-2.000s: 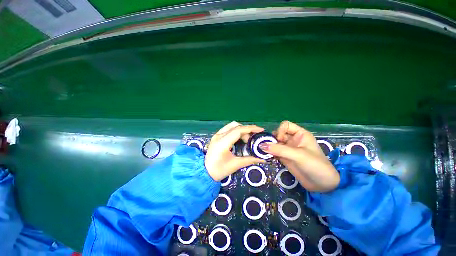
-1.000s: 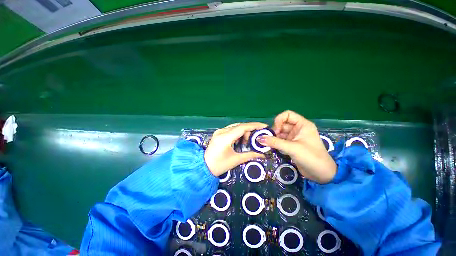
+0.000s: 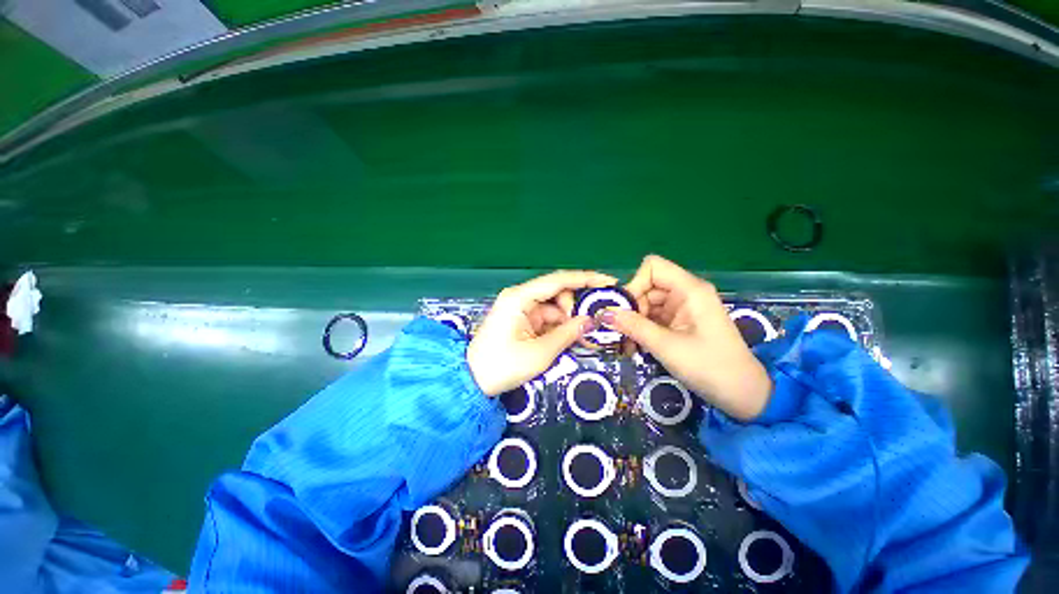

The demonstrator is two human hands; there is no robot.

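My left hand (image 3: 528,333) and my right hand (image 3: 693,337) hold one joined ring unit (image 3: 605,311) between their fingertips, over the far edge of the parts tray. The unit has a white ring face in a dark rim, and fingertips of both hands lie on its face. The clear parts tray (image 3: 628,506) lies under my hands and forearms, with white-faced ring parts (image 3: 589,470) in rows and small brown-orange bits between some of them. My sleeves hide parts of the tray's left and right sides.
A black ring (image 3: 345,335) lies left of the tray. Another black ring (image 3: 795,227) lies on the green belt (image 3: 499,163) at the right. Stacked trays (image 3: 1037,383) stand at the right edge. A blue sleeve (image 3: 52,522) shows at lower left. A metal rail (image 3: 627,16) runs beyond the belt.
My left fingertips have closed in onto the ring unit's face, and the unit is slightly higher in view. The black ring on the belt came into view at the right and has moved left.
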